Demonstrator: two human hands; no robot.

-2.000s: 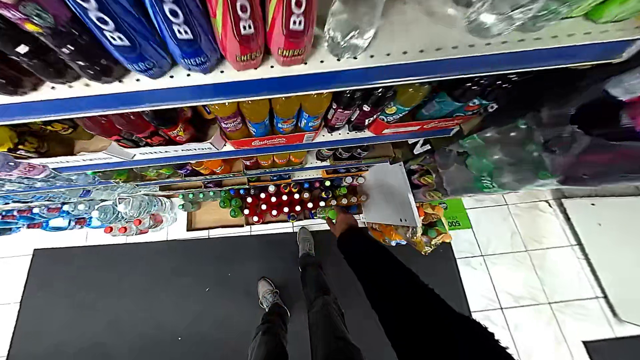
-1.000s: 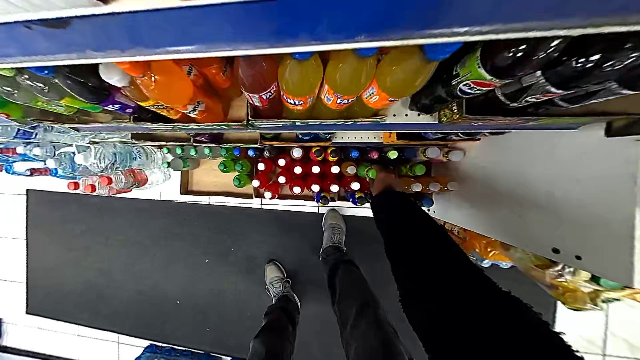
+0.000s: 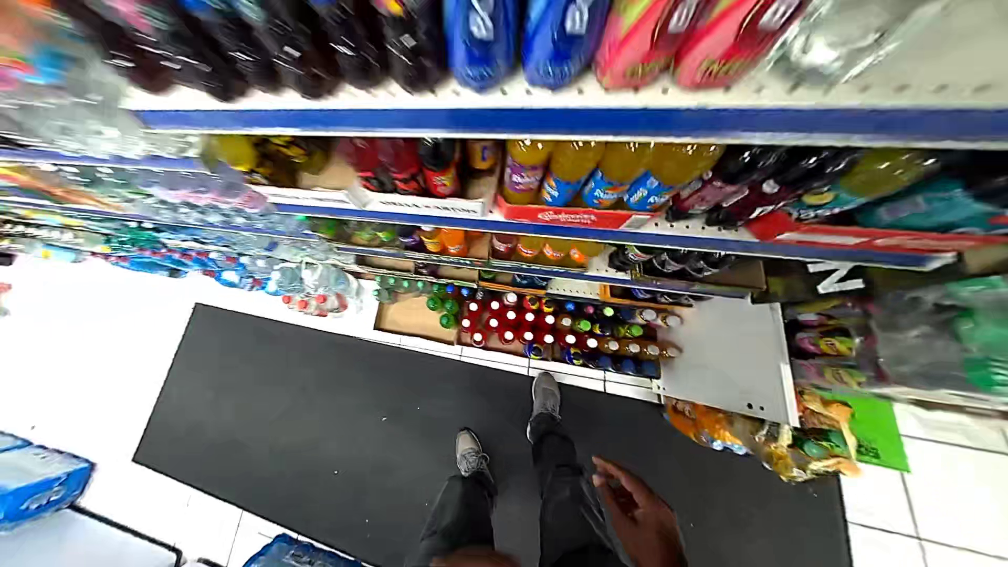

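My right hand [image 3: 639, 516] hangs above my right leg near the bottom edge, fingers partly curled and apart, with nothing seen in it. Only a sliver of my left hand [image 3: 475, 557] shows at the bottom edge, so its fingers are hidden. Beyond my shoes stand small bottles with white caps and red contents [image 3: 510, 316] in the lowest row, with green-capped bottles [image 3: 447, 320] on their left. Brown bottles with pale caps [image 3: 632, 347] stand on their right. Neither hand touches the bottles.
Blue-edged shelves [image 3: 551, 122] of drink bottles rise ahead. A white metal panel [image 3: 724, 358] lies right of the small bottles, with orange packs [image 3: 709, 425] near it. A dark mat [image 3: 315, 425] covers the floor underfoot. Blue wrapped packs [image 3: 39, 480] are at left.
My right hand has drawn back from the small bottles, where it was reaching, toward my body. A part of my left hand has come into view. The view has shifted.
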